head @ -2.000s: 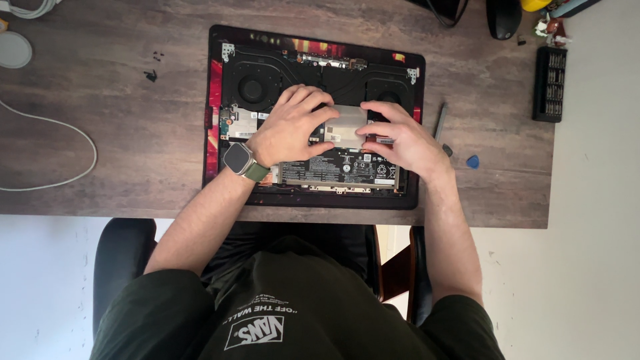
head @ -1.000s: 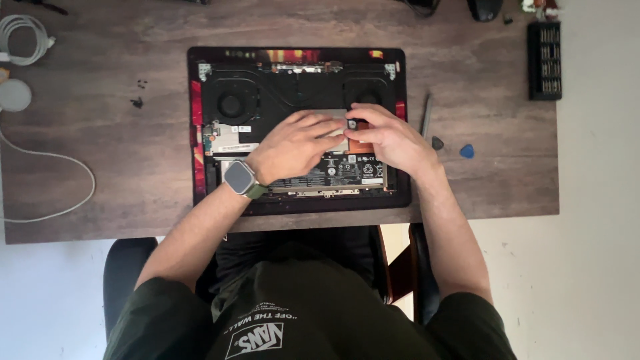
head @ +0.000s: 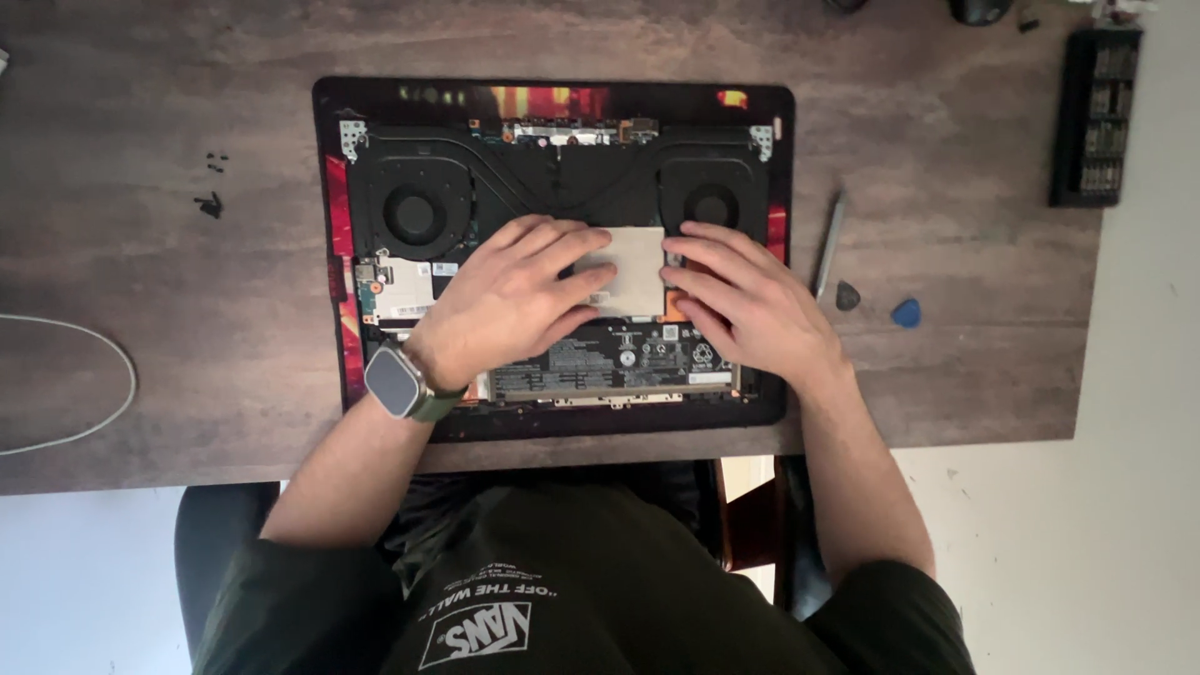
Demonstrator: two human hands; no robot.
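Observation:
An opened laptop (head: 562, 187), its inside showing, lies on a dark desk mat with red and yellow print (head: 553, 100). A flat silver metal cover plate (head: 635, 272) sits over the middle of the board, above the black battery (head: 600, 361). My left hand (head: 520, 291), with a watch (head: 394, 382) at the wrist, has its fingertips on the plate's left part. At the plate's right edge are the fingertips of my right hand (head: 750, 295), beside an orange patch (head: 675, 305). Both hands touch the plate or its edge; how firmly they grip cannot be told. Two round fans (head: 415, 216) flank the board.
Right of the mat lie a slim metal tool (head: 831, 246), a dark pick (head: 847, 296) and a blue pick (head: 906, 313). A black case of screwdriver bits (head: 1097, 117) is at the far right. Small screws (head: 210, 203) lie left; a white cable (head: 122, 375) curves at the left edge.
My right hand has drawn back to the right from the left hand, and more of the silver plate shows between them. The view has moved closer.

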